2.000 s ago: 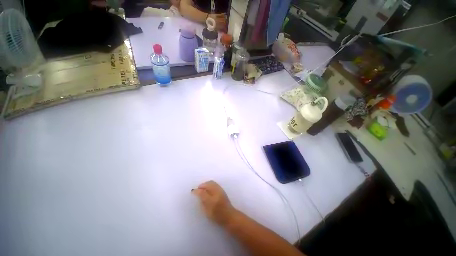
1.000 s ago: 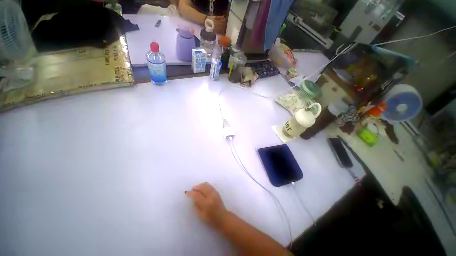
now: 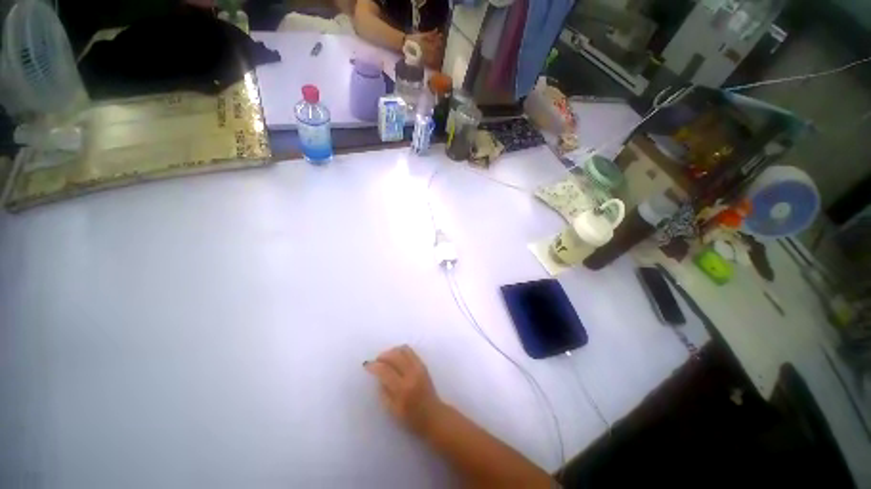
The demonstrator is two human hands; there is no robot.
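The large white table top [image 3: 239,287] fills the front of the view. My right hand [image 3: 401,384] rests on it near the lower middle, fingers curled together. A tiny dark spot shows at its fingertips; I cannot tell if it is a nail or a small object. No clear workpiece is in it. My left hand is not in view. A dark blue-black tablet [image 3: 544,318] lies to the right of my right hand, apart from it, with a white cable [image 3: 588,384] at its lower edge. A white plug or adapter [image 3: 445,252] with thin cables lies mid-table.
Right: cream bottle [image 3: 584,237], dark flask [image 3: 626,234], smartphone [image 3: 661,294], blue-white fan [image 3: 781,201]. Far edge: red-capped water bottle [image 3: 313,129], purple jug [image 3: 366,91], small carton [image 3: 392,118]. Far left: yellowish board [image 3: 143,138] and another fan [image 3: 38,67]. A person's hands [image 3: 427,46] show across the benches.
The camera view shifts slightly left, then back right. My right hand stays curled at about the same place on the table. The tablet, phone and bottles stay in place.
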